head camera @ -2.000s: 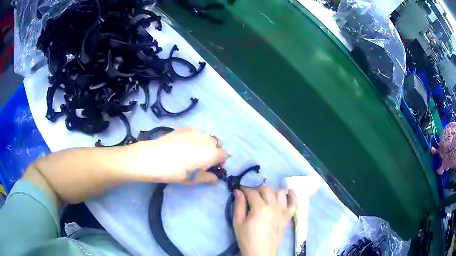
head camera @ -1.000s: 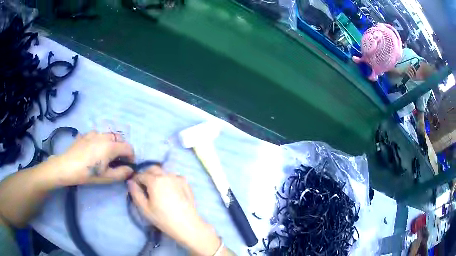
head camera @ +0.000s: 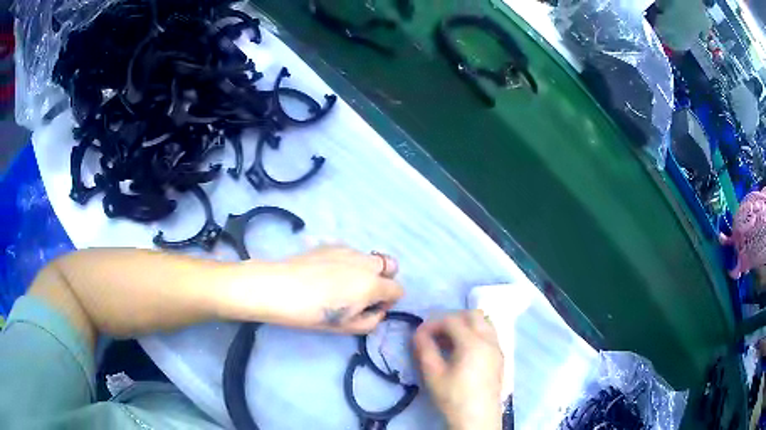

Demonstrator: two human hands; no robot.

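A black headphone frame lies in front of me on the white sheet, its thick headband arc (head camera: 240, 378) passing under my left wrist. My left hand (head camera: 357, 290) has its fingers closed on the frame's upper end, which they partly hide. A black yoke (head camera: 378, 410) opens upward below that hand, with a hair-thin lead wire (head camera: 386, 357) beside a smaller black curve. My right hand (head camera: 462, 357) is just right of the curve, thumb and fingers curled close together; whether they hold anything is not visible.
Loose yokes (head camera: 160, 101) are heaped at upper left, several lying apart near my left forearm. The mallet's white head (head camera: 502, 304) is behind my right hand. Small black fittings (head camera: 606, 411) are at lower right. The green belt (head camera: 537, 180) carries a headphone frame (head camera: 483, 55).
The view swung right, then back left. My right hand has come away from the joint at my left fingertips. The yoke now shows lower down, and another frame has appeared on the belt.
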